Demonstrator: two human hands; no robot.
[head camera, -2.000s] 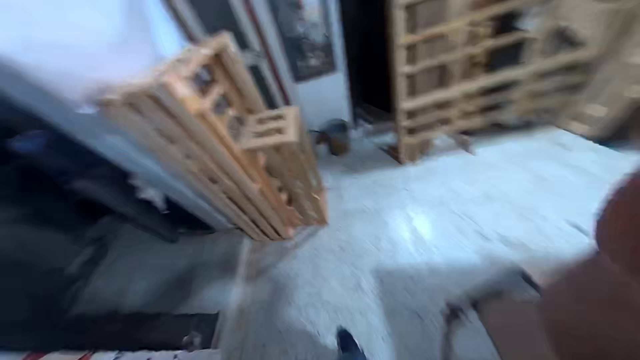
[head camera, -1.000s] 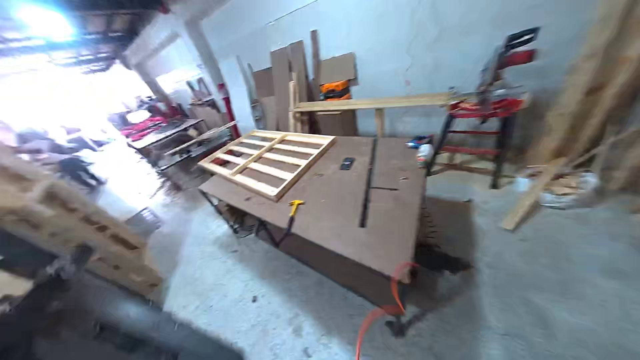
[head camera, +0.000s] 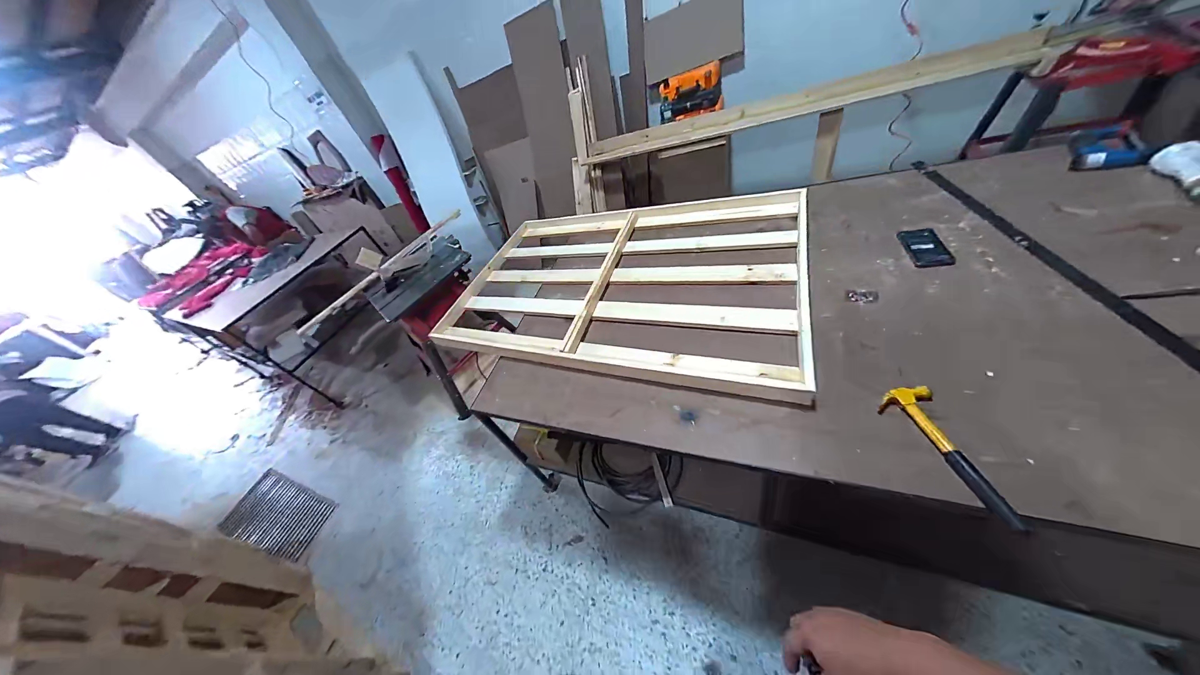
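My right hand (head camera: 867, 645) shows at the bottom edge, below the front edge of the brown worktable (head camera: 1050, 347), with curled fingers. A small dark thing shows by its fingers, but the frame's edge cuts it off and I cannot tell what it is. My left hand is out of view. A claw hammer (head camera: 928, 433) with a yellow head and black grip lies on the table, its handle end at the front edge. Left of it lies a slatted wooden frame (head camera: 605, 272), overhanging the table's left end. A black phone-like device (head camera: 925, 247) lies behind the hammer.
A wooden crate or pallet (head camera: 150, 600) stands at the lower left. Coiled black cable (head camera: 628, 473) lies below the tabletop. Behind are a long timber (head camera: 825, 94), leaning boards (head camera: 553, 103) and a red saw stand (head camera: 1116, 66). A floor grate (head camera: 278, 514) and a person (head camera: 56, 412) are at left.
The view has swung from pallets and floor to the worktable and come closer to it. My right hand has come into view at the bottom since one second ago.
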